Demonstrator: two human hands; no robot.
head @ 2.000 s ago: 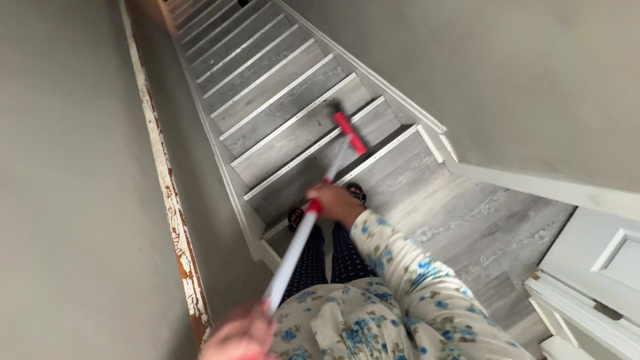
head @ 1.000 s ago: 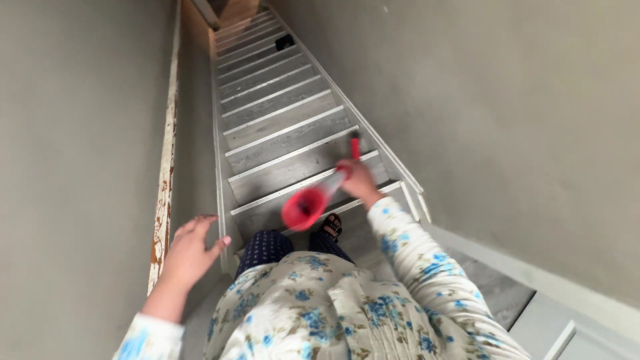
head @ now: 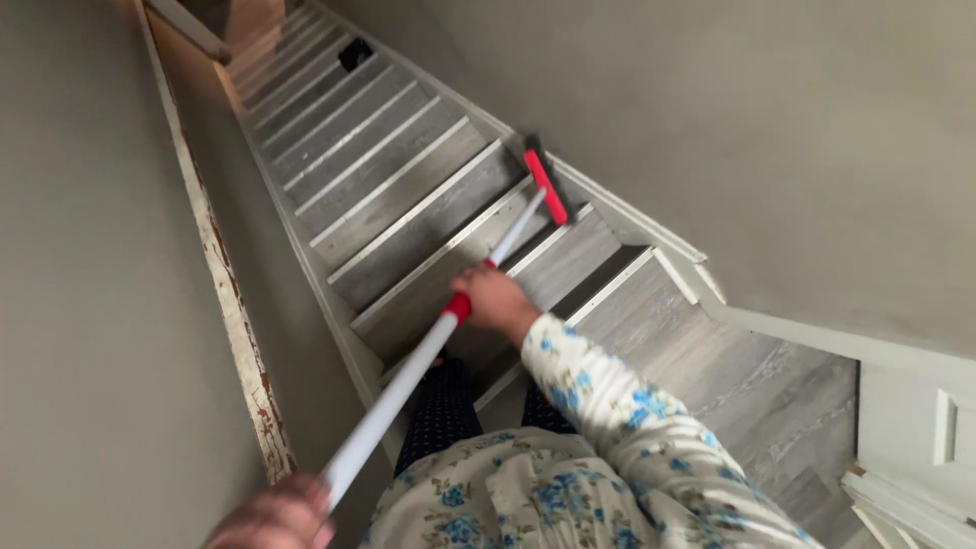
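A broom with a white pole [head: 393, 396] and a red head with dark bristles [head: 546, 187] slants across the view. Blurred at the bottom left, my left hand [head: 278, 512] grips the upper end of the pole. My right hand [head: 496, 299] is closed around the pole farther down, by its red collar. The broom head is at the right side of the staircase, beside the white skirting board [head: 625, 210]; whether the bristles touch it cannot be told. Grey wood-look steps [head: 427, 221] with pale edge strips run down and away beyond my legs.
A handrail [head: 229, 305] with chipped white paint runs along the left wall. A black object [head: 354, 55] lies on a far step near the right side. At right are a grey plank landing [head: 732, 381] and a white panelled door [head: 915, 427]. Plain walls flank the stairs.
My left hand, apart from the broom with its fingers spread a second ago, is now on the pole. The broom head has swung toward the skirting on the right.
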